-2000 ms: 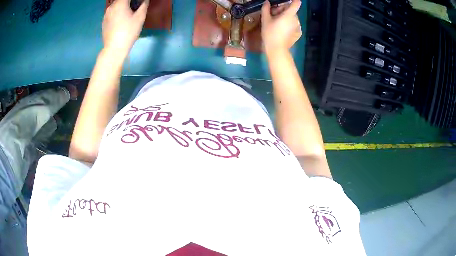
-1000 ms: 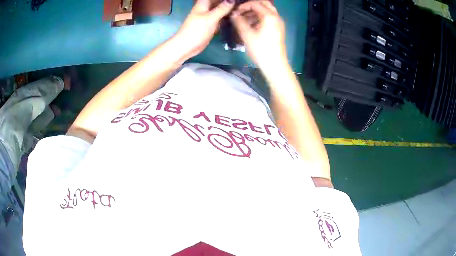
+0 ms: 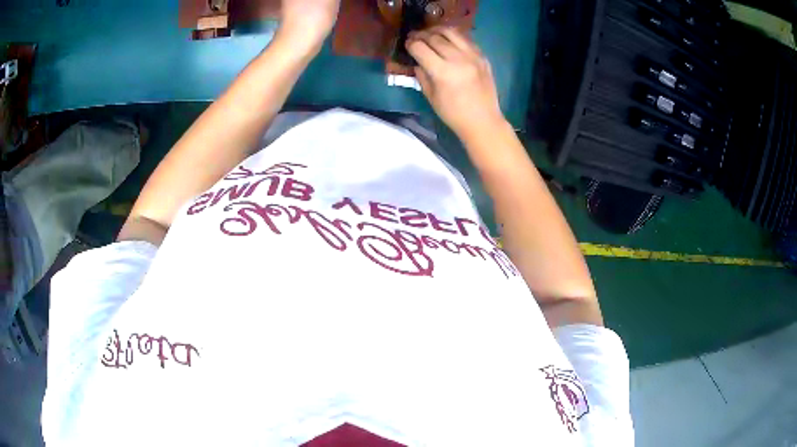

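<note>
A red-brown fixture base plate [image 3: 356,35] lies at the top centre, cut off by the frame's edge. A black arm piece [image 3: 405,42] lies along the fixture's near arm, above its pale end. My right hand [image 3: 447,65] has its bent fingertips on this black piece. My left hand [image 3: 308,16] is at the top edge, left of the fixture. Its fingers are cut off, so I cannot tell whether it holds anything.
A second fixture [image 3: 212,19] stands at the top left on the teal mat [image 3: 131,61]. A black ribbed parts tray [image 3: 603,96] with black and grey pieces is at the right, beside more ribbed trays [image 3: 760,131]. A seated person's leg [image 3: 79,175] shows at the left.
Since a second ago, my left hand has moved away from my right, up and left to the top edge. The black piece on the near arm has come into clearer view.
</note>
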